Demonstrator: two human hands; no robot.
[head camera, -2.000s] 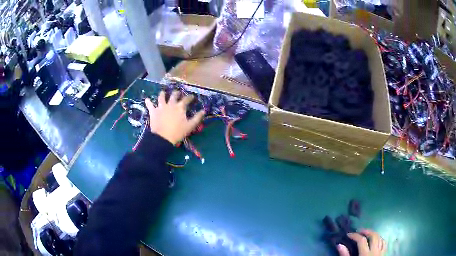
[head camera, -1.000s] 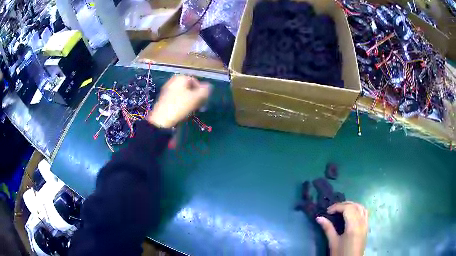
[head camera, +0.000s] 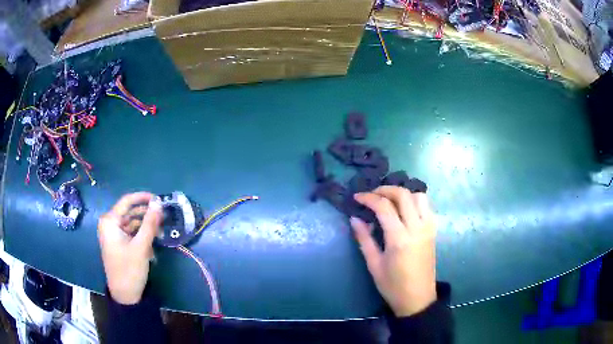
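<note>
My left hand (head camera: 129, 235) holds a round LED board (head camera: 185, 216) by its left edge, low over the green mat. Its lead wires (head camera: 205, 269) trail to the right and down. My right hand (head camera: 399, 242) has its thumb and fingertips around a black foam pad (head camera: 361, 207) at the near edge of a small heap of foam pads (head camera: 366, 161). The fingers partly hide that pad, and whether it is lifted cannot be told. A pile of wired modules (head camera: 57, 134) lies at the left, with one module (head camera: 67, 207) at its near end.
A cardboard carton (head camera: 262, 50) stands at the far edge. A tangle of wired modules (head camera: 470, 15) lies at the far right. White-and-black units (head camera: 47, 295) are below at the left. A blue plastic stool (head camera: 561, 299) is below at the right. A dark sleeve (head camera: 600, 121) shows at the right edge.
The view has shifted down and right. My left hand has left the module pile and come nearer with an LED board. My right hand remains at the foam pads, which are more spread out.
</note>
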